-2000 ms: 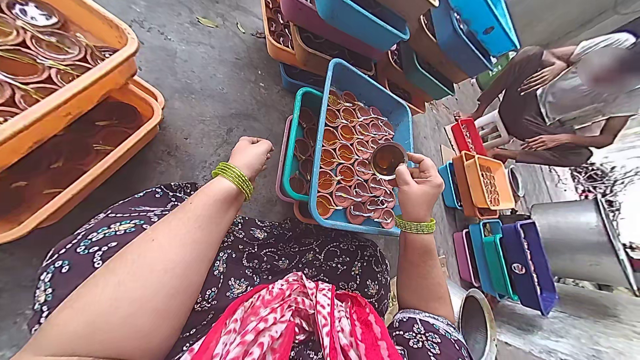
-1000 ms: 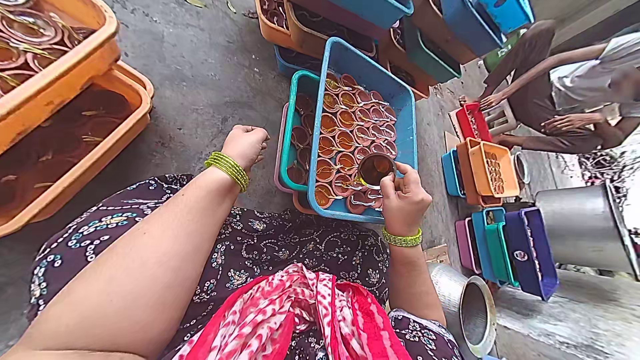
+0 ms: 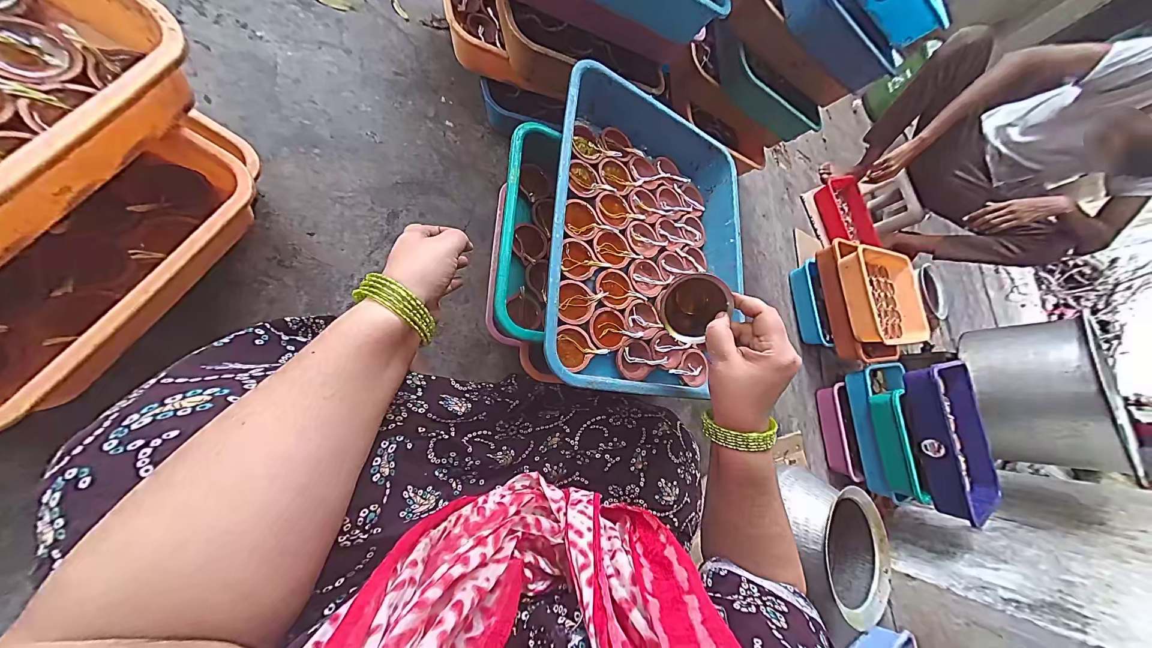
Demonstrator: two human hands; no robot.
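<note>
My right hand (image 3: 751,364) holds a small round metal cup (image 3: 697,307) by its rim, with dark liquid in it. The cup is over the lower right part of a blue plastic tray (image 3: 731,225). In that tray stand rows of small clay lamps (image 3: 579,219) with wicks; those at the left hold amber liquid, and several at the right look unfilled. My left hand (image 3: 427,261) is loosely curled left of the tray, with nothing seen in it. The blue tray rests on a green tray (image 3: 513,225), which also holds clay lamps.
Orange tubs (image 3: 216,243) of clay lamps stand at the left. More stacked tubs (image 3: 540,54) are beyond the blue tray. At the right are small coloured trays (image 3: 954,450), a metal pot (image 3: 855,549), a large metal vessel (image 3: 1035,387) and a seated person (image 3: 1008,153).
Amber liquid shows in more lamps of the blue tray than two seconds ago. My right hand and the cup have moved a little over the tray's near right part. My left hand stays curled.
</note>
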